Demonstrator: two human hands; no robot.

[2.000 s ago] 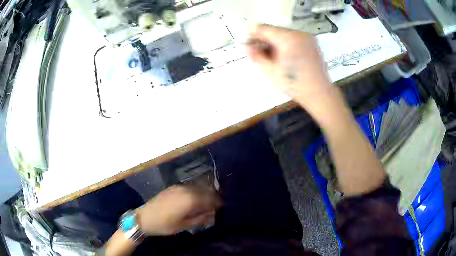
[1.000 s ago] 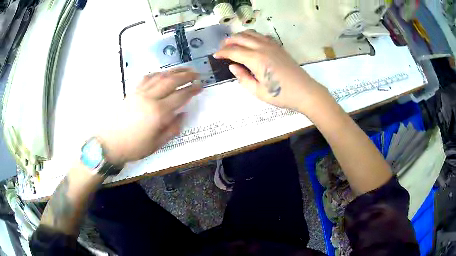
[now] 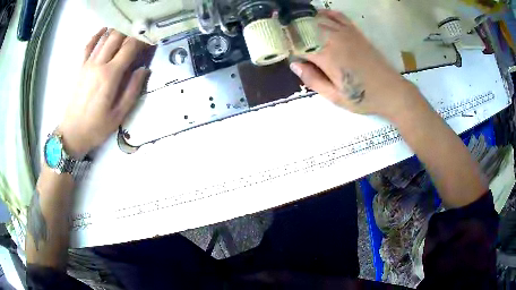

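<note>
The sewing machine's silver plate (image 3: 212, 93) is set into the white table, with a dark brown patch (image 3: 266, 85) at its right. Two ribbed cream tension knobs (image 3: 265, 41) stand above it. My left hand (image 3: 110, 79) is palm down at the plate's left end, fingers bent and apart, beside another dark brown patch (image 3: 145, 56). My right hand (image 3: 353, 68) is at the right knob, its thumb below the knob and its other fingertips partly hidden behind it; whether it grips the knob is unclear. No cloth shows in either hand.
Long pale green folds (image 3: 17, 102) lie at the table's left. The cream machine casing (image 3: 390, 28) spans the upper right. A printed scale (image 3: 362, 144) runs along the table's front. A blue crate (image 3: 372, 226) with crumpled grey-green pieces is at lower right.
My left hand has come up from below the table edge and moved left to the plate's end. My right hand has moved to the knobs. The view has moved closer to the machine.
</note>
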